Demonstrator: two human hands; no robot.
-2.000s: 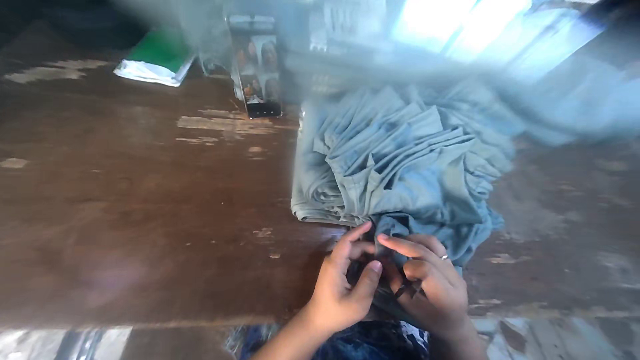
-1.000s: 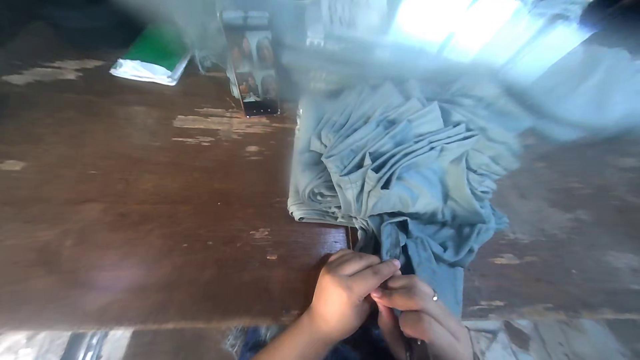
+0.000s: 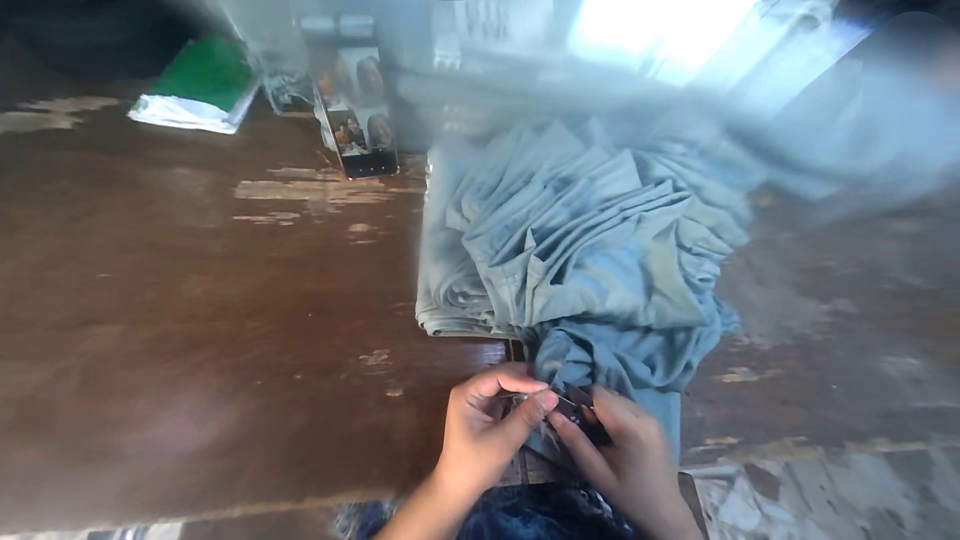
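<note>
A gathered heap of blue-grey fabric (image 3: 600, 240) lies on the wooden table, and its lower end hangs toward the table's front edge. My left hand (image 3: 495, 420) pinches something thin, perhaps thread, between thumb and forefinger at the fabric's near end. Close beside it on the right, my right hand (image 3: 619, 442) has its fingers closed around a small dark tool (image 3: 581, 412), possibly thread snips, mostly hidden by the fingers. The tool's tip is near my left fingertips.
A smartphone (image 3: 367, 142) with a lit screen stands tilted behind the table's middle. To its left lies a green and white packet (image 3: 199, 86). The worn wooden table (image 3: 187, 337) has peeling patches. Blurred pale material (image 3: 825, 112) spans the upper right.
My hands, closed together at the fabric's end one second ago, are now slightly apart, with the dark tool showing between them. The fabric heap has stayed in place.
</note>
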